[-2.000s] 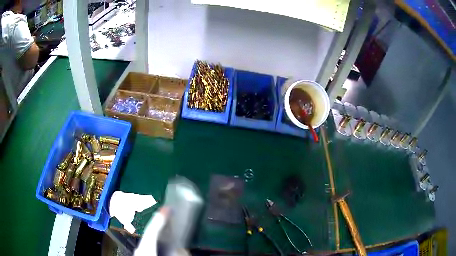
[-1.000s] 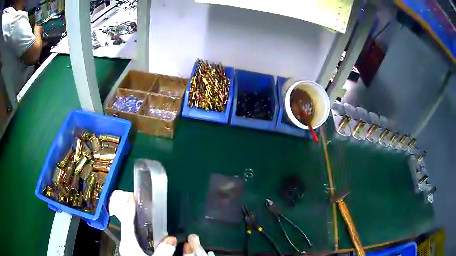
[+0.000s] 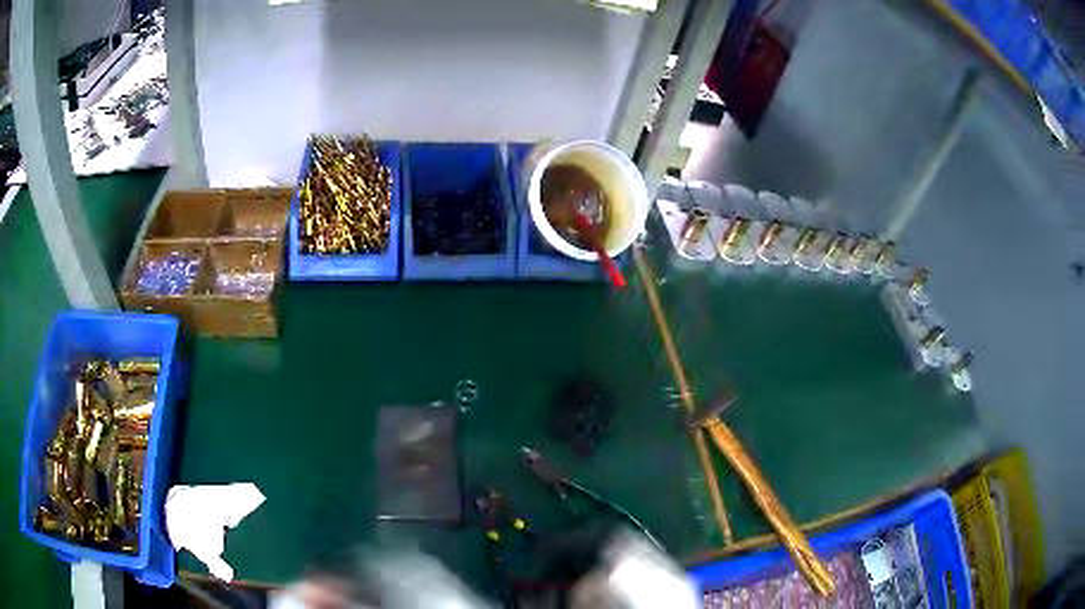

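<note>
My left hand (image 3: 399,581), white-gloved and blurred, is cut off by the bottom edge. My right hand (image 3: 637,577), also white-gloved and blurred, is at the bottom edge, near the handles of the long-handled pliers (image 3: 550,472). Blur hides the fingers of both hands, and I cannot tell what they hold. No housing shows clearly. A dark square block (image 3: 418,466) lies on the green mat. Yellow-and-black cutters (image 3: 496,523) lie right of it. Small wire rings (image 3: 466,393) lie above it.
Blue bin of gold-and-grey cylinders (image 3: 101,452) and white rag (image 3: 212,521) at left. Brown compartment box (image 3: 214,312), bin of brass pins (image 3: 345,196), dark-parts bin (image 3: 456,214) and grease tub (image 3: 589,200) at back. Hammer (image 3: 771,506), blue parts crate (image 3: 952,541) and row of units (image 3: 773,244) at right.
The view has turned right, bringing the crate in. The grey housing held upright at left no longer shows clearly. Both hands are low and blurred; the right has moved toward the long-handled pliers.
</note>
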